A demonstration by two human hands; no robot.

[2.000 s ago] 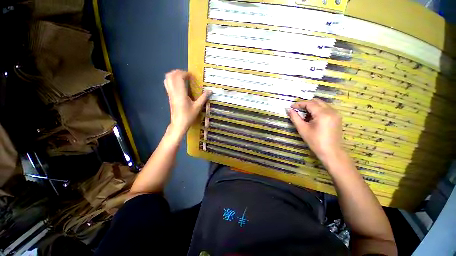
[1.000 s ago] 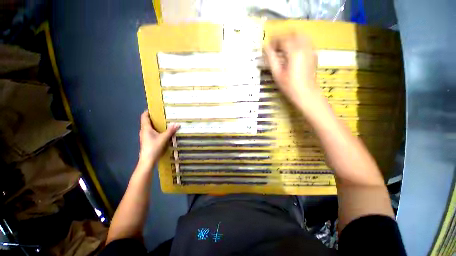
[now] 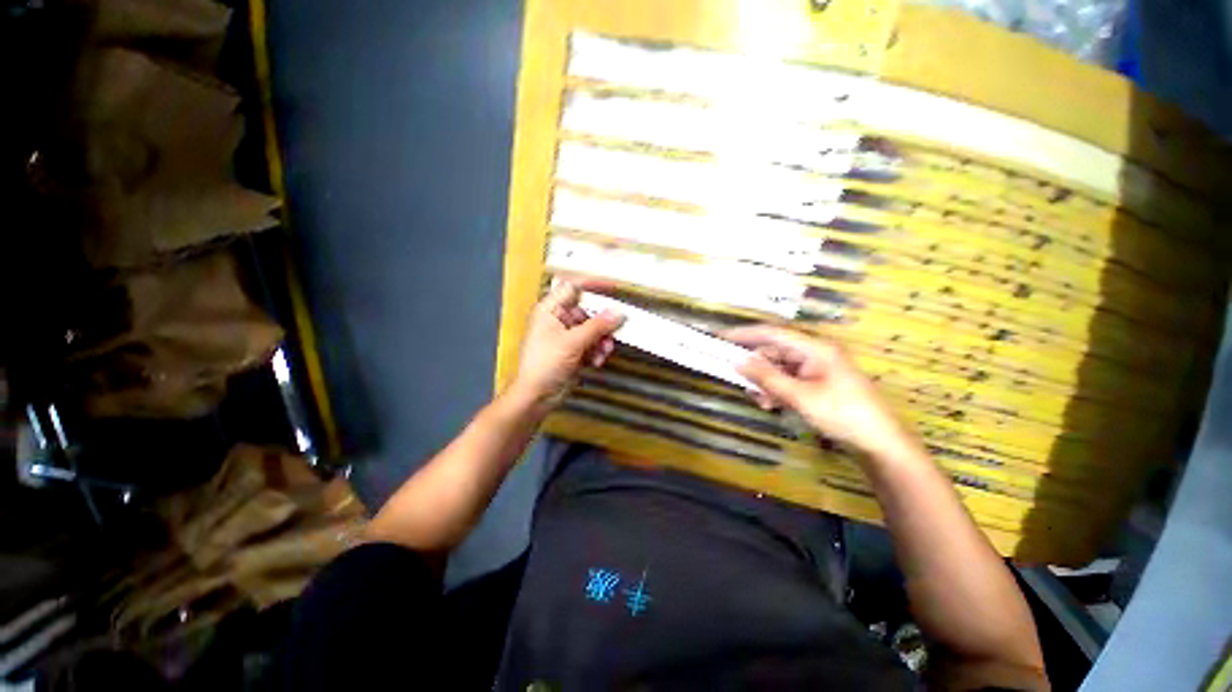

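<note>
A large yellow sewing template lies in front of me, slightly tilted in view. Several white strips lie side by side in rows on its upper left half. Dark slots show below them, partly covered by my hands. A narrow white strip is held over these slots. My left hand pinches its left end and my right hand pinches its right end. I cannot tell whether the strip touches the template.
Brown cut pieces hang and lie on racks at the left, beside a yellow floor line. Clear plastic lies beyond the template's far edge. A smooth grey surface is at the lower right. My dark apron is below the template.
My right hand has come down from the template's top edge and now holds a white strip. My left hand has left the template's left edge and holds the strip's other end. The view has shifted.
</note>
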